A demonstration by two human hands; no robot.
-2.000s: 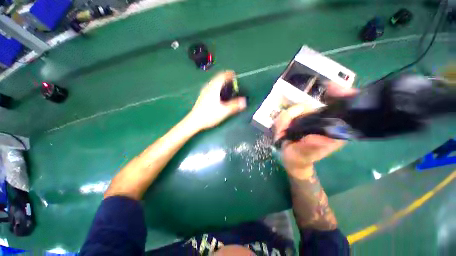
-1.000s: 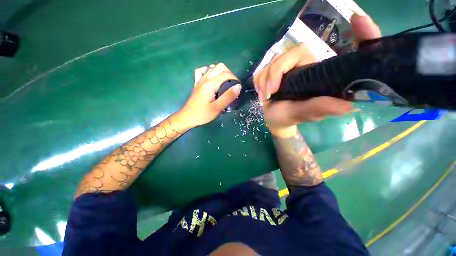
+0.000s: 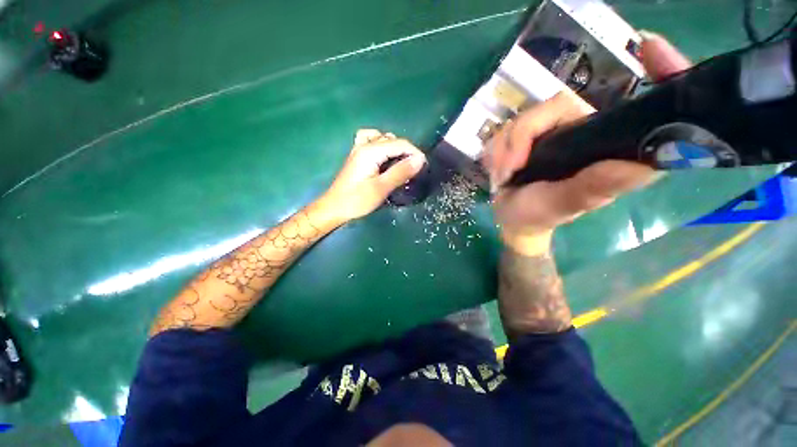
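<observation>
My left hand [image 3: 371, 177] is closed around a small black unit [image 3: 407, 185] on the green belt; the fingers cover much of it. My right hand [image 3: 546, 166] grips a thick black electric screwdriver [image 3: 629, 131] with a silver label and a round blue-and-white mark. The screwdriver lies nearly level and its front end is hidden by my fingers. The white screw feeder [image 3: 524, 74] with dark open compartments stands just behind my right hand. Loose tiny silver screws [image 3: 453, 205] lie on the belt between my hands.
A black unit with a red light [image 3: 79, 57] stands at the far left of the green belt [image 3: 218, 157]. A dark object [image 3: 10, 367] is cut off at the left edge. A blue stool [image 3: 751, 202] and yellow floor lines show at the right. A black cord is at the top right.
Since one second ago, the screwdriver and my right hand have shifted slightly right, a little away from the unit in my left hand. A red-lit unit has come into view at the upper left.
</observation>
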